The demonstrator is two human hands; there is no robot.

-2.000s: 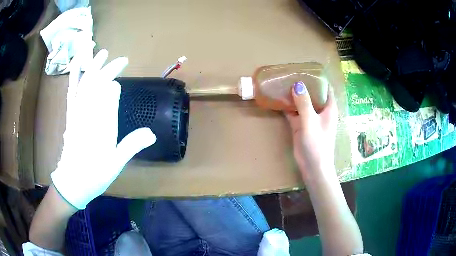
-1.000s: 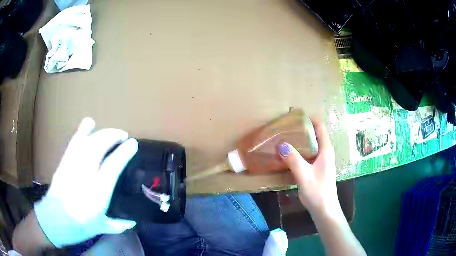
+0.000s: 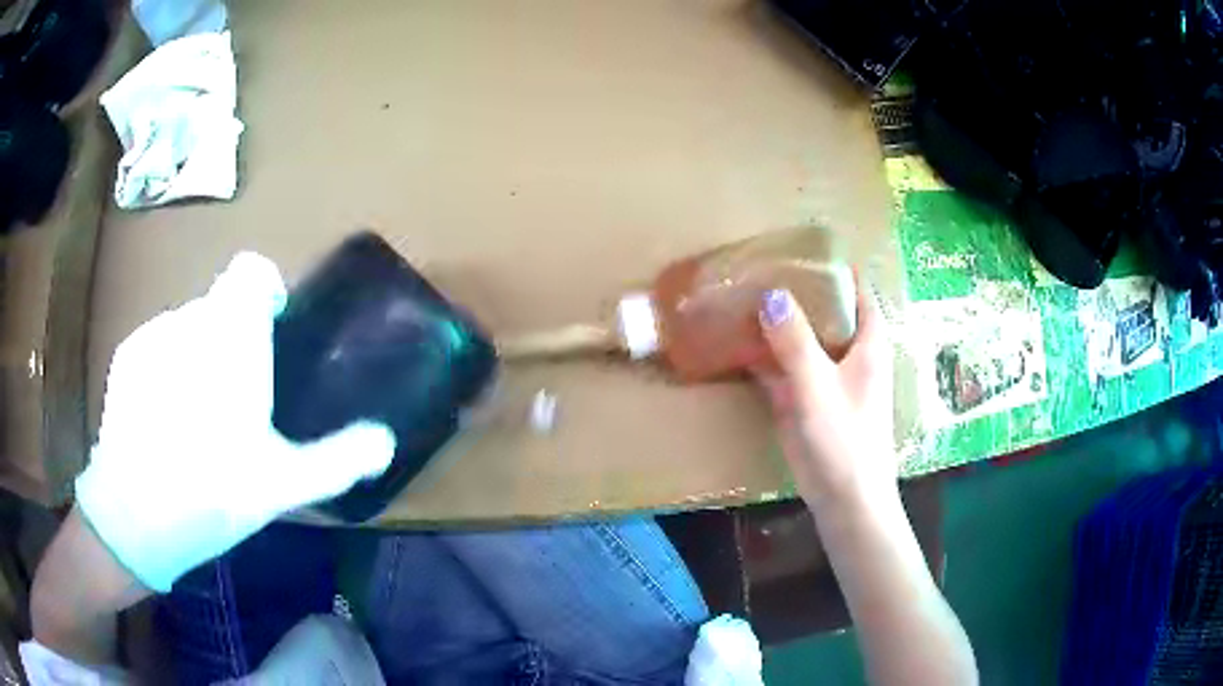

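Note:
My left hand (image 3: 201, 422), in a white glove, holds a black speaker housing (image 3: 382, 369) from its left side, over the front of the cardboard. The housing is tilted and blurred. A small white plug (image 3: 542, 410) shows just right of it. My bare right hand (image 3: 818, 389) holds the amber glue bottle (image 3: 731, 306) on its side. Its long pale nozzle points left and its tip reaches the housing's right end; blur hides whether they touch.
Brown cardboard (image 3: 563, 148) covers the bench. A white cloth (image 3: 181, 123) lies at the upper left, beside a raised cardboard edge (image 3: 70, 308). Black plastic parts (image 3: 1060, 134) are heaped at the upper right, above a green-white printed sheet (image 3: 986, 335). A blue slotted crate (image 3: 1147, 576) is at the lower right.
The housing moved from the bench's front edge up over the cardboard and turned to a slant. Its plug now shows at its right. The bottle rose slightly and lies more level.

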